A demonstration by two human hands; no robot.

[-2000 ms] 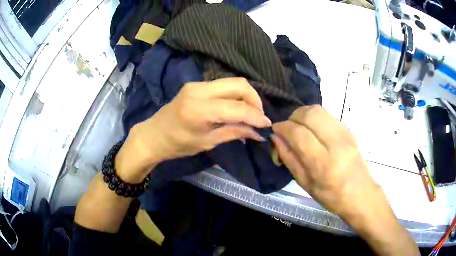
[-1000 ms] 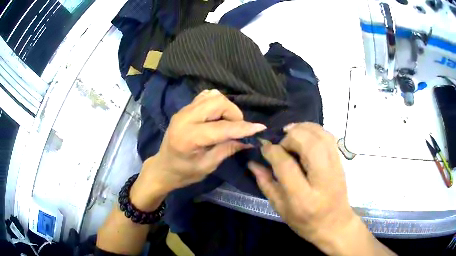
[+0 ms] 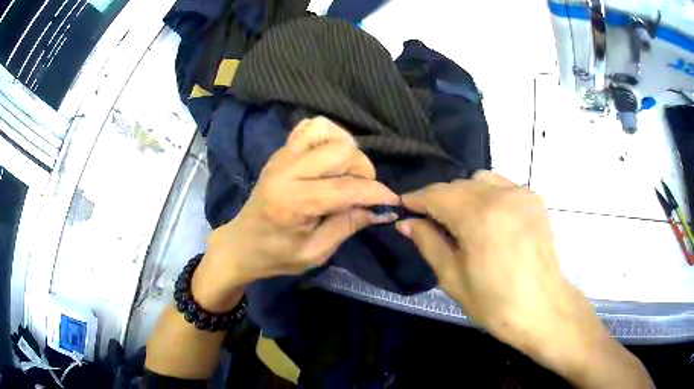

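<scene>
A dark navy denim garment (image 3: 445,114) lies bunched on the table in the middle of the view and hangs over its near edge. Brown-olive lining fabric with thin pale stripes (image 3: 327,64) bulges up on top of it. My left hand (image 3: 316,205), with a dark beaded bracelet on the wrist, pinches a dark edge of the denim between thumb and finger. My right hand (image 3: 495,243) pinches the same edge, its fingertips almost touching those of my left hand. The fingertips hide most of the pinched spot.
The white sewing machine head (image 3: 639,45) is at the upper right, with a small blue piece (image 3: 647,102) near its needle area. Snips (image 3: 677,228) and a black slab (image 3: 682,140) lie at the far right. A ruler strip (image 3: 647,327) follows the table's near edge.
My right fingers have closed back onto the edge beside my left fingertips. A small pale curved piece seen on the table right of my right hand a second ago no longer shows. The view has shifted slightly.
</scene>
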